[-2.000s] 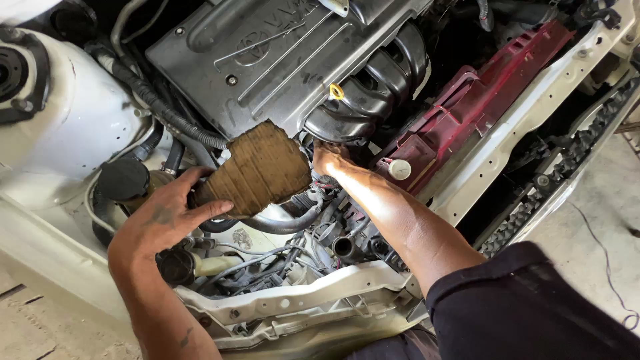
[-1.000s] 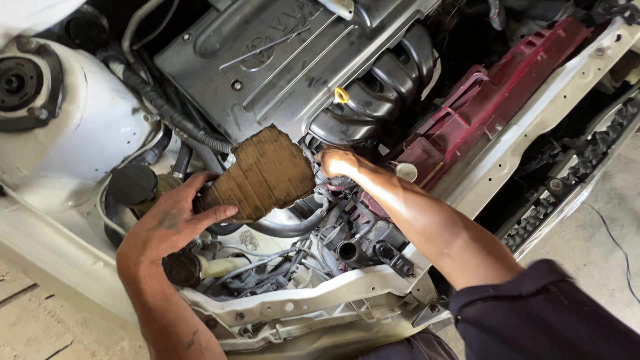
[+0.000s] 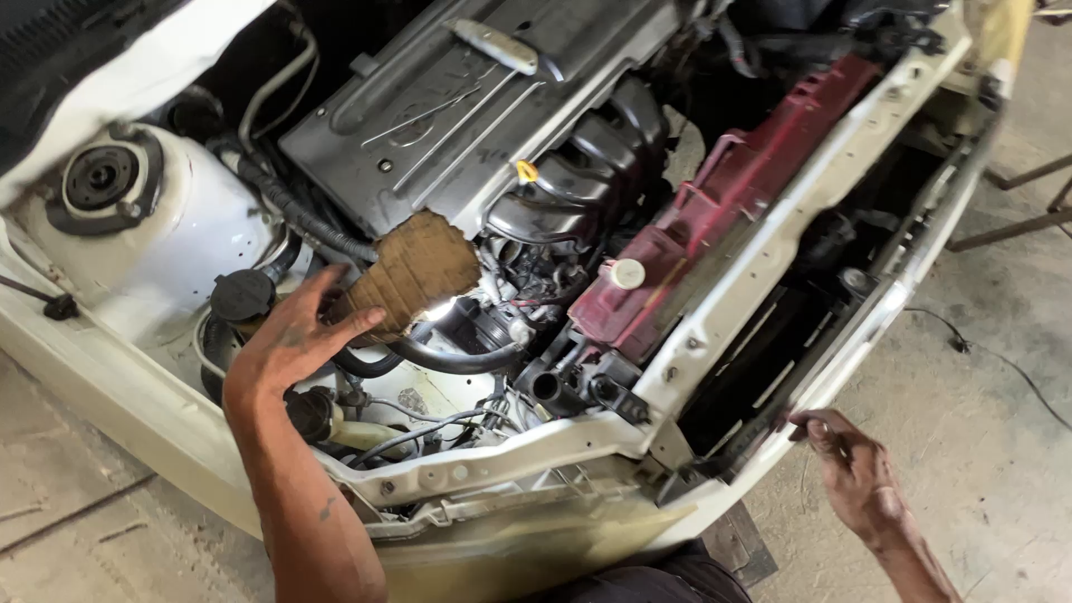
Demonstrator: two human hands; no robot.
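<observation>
My left hand grips a worn piece of brown cardboard between thumb and fingers, above the hoses at the near left end of the engine. A bright light shows at the cardboard's lower right edge. Outside the front edge of the car, my right hand has its fingertips at the white front bumper edge; whether it holds anything small is not clear. The black engine cover carries a utility knife or similar pale-handled tool and a thin metal rod.
A red radiator top tank with a pale cap lies along the front crossmember. Black intake runners, a yellow dipstick loop, a black-capped reservoir and a white strut tower surround the work area. A cable trails on the floor.
My right hand has left the engine parts beside the intake runners and moved right, to the car's front edge. My left hand still holds the cardboard.
</observation>
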